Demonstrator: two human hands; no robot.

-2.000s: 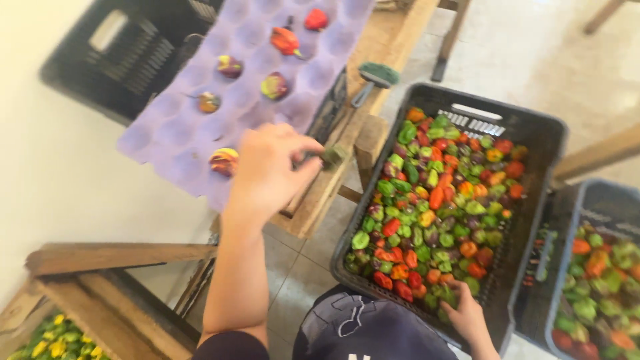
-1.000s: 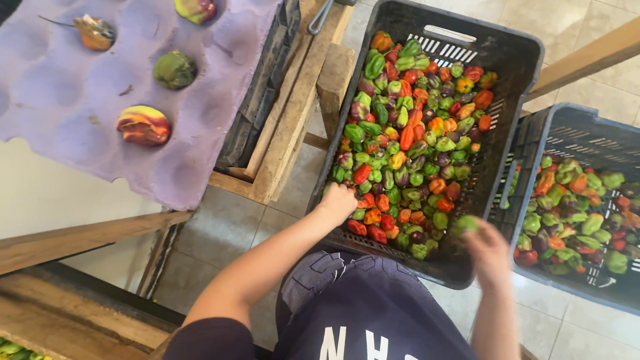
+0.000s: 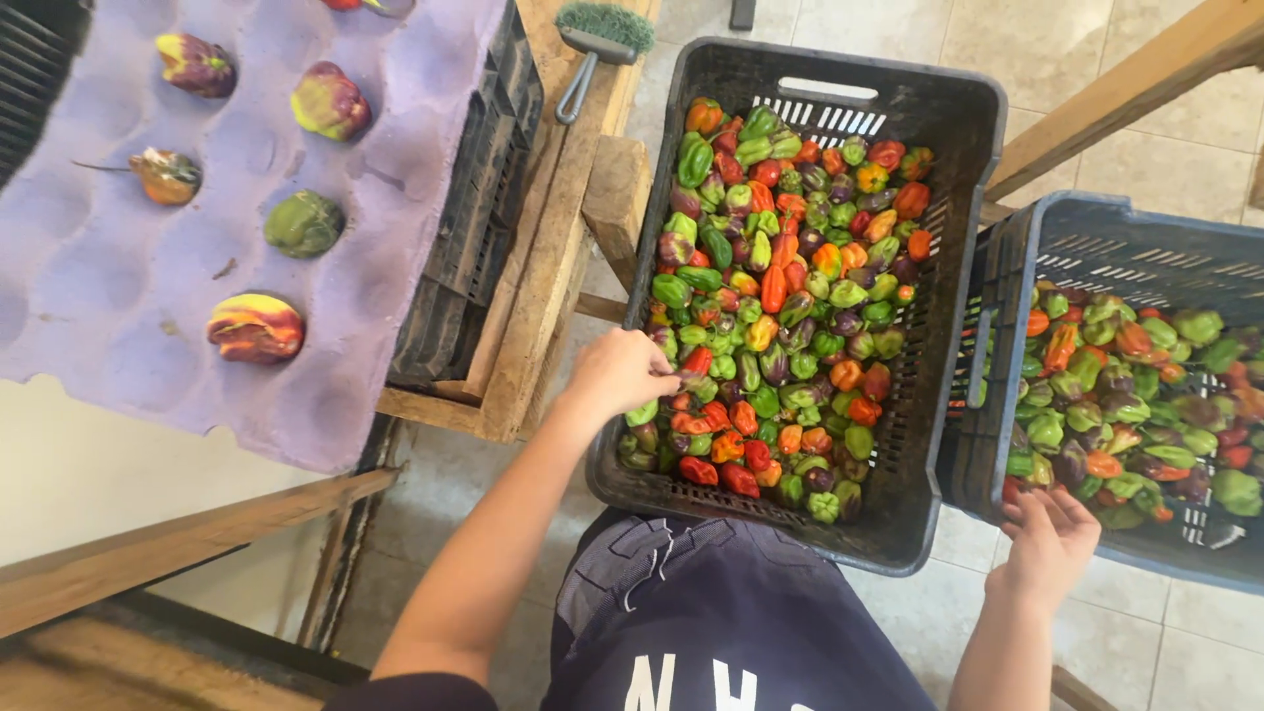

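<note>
A black plastic crate (image 3: 839,89) full of mixed green, red, orange and purple peppers (image 3: 775,286) stands in front of me. My left hand (image 3: 624,375) reaches over its left edge, fingertips among the peppers near a red one (image 3: 697,360); whether they grip a pepper is not plain. At the right is a second, dark blue-grey crate (image 3: 1086,212) with more peppers (image 3: 1136,395). My right hand (image 3: 1049,538) is at its near left corner, fingers bent beside a red pepper partly hidden by them; I cannot tell if it is held.
A purple molded tray (image 3: 227,247) with several peppers in its hollows lies at the left, above a black crate (image 3: 464,227) on a wooden frame (image 3: 538,316). A green-bristled brush (image 3: 602,35) rests on the wood. A wooden beam (image 3: 1126,94) slants behind the crates.
My right hand has moved from the middle crate's near right side, where it held a green pepper, to the right crate. My left hand, over the tray two seconds ago, is now at the middle crate.
</note>
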